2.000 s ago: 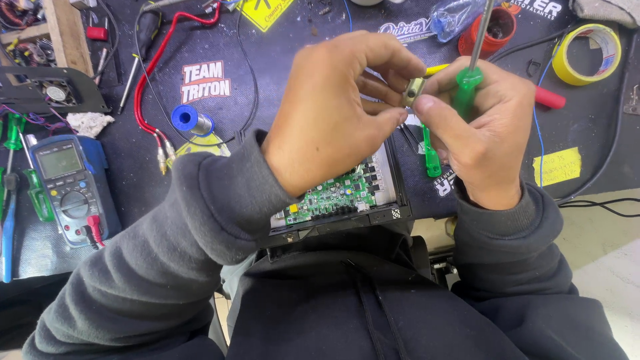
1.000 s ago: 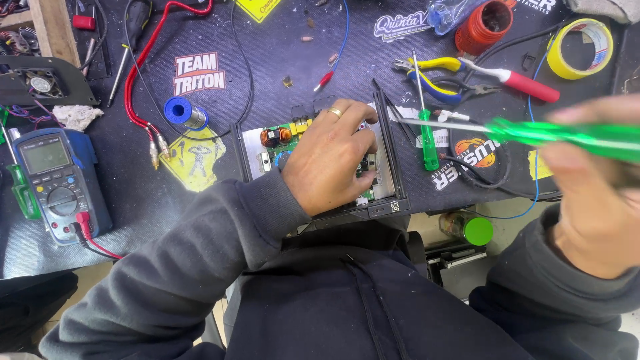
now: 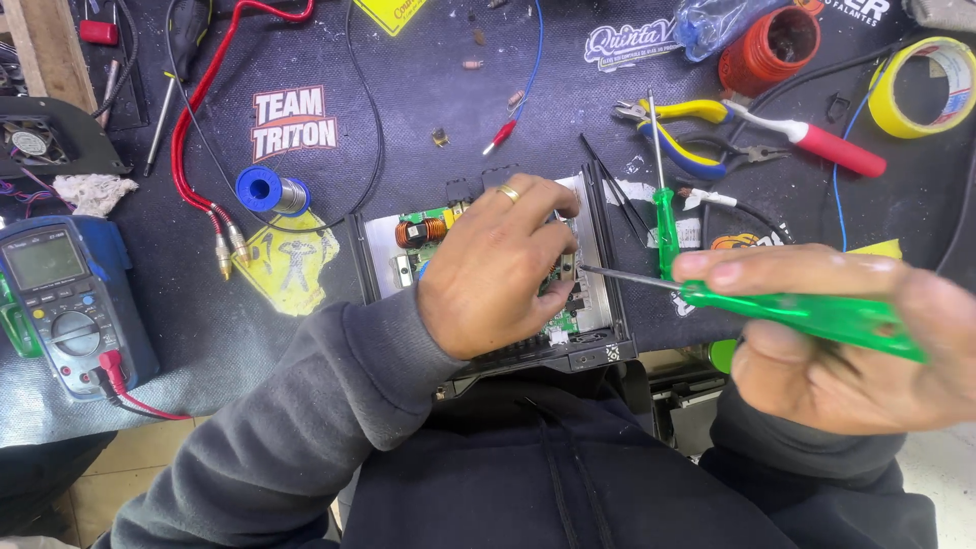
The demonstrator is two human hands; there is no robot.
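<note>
A green circuit board (image 3: 558, 325) lies in an open metal chassis (image 3: 598, 252) at the bench's front edge. Over the board rests my left hand (image 3: 503, 267), fingers curled at its right part, beside a small metal clamp piece (image 3: 568, 267); whether the fingers grip it cannot be told. My right hand (image 3: 831, 335) holds a screwdriver by its green handle (image 3: 808, 316), shaft pointing left, tip by the chassis's right side near the left fingertips. A copper-wound toroid coil (image 3: 421, 232) shows left of my left hand, which hides the board's middle.
A second green screwdriver (image 3: 666, 229), black tweezers (image 3: 616, 191), yellow-blue cutters (image 3: 690, 145) and a red-handled tool (image 3: 839, 151) lie right of the chassis. Yellow tape (image 3: 923, 88) and a red pot (image 3: 770, 49) sit behind. Leftward are a solder spool (image 3: 271, 191), red cables (image 3: 187, 137) and a multimeter (image 3: 72, 297).
Both hands were together above the chassis, with a small metal piece at the fingers. My left hand has come down onto the board; my right moved right, then brought the screwdriver tip to the chassis.
</note>
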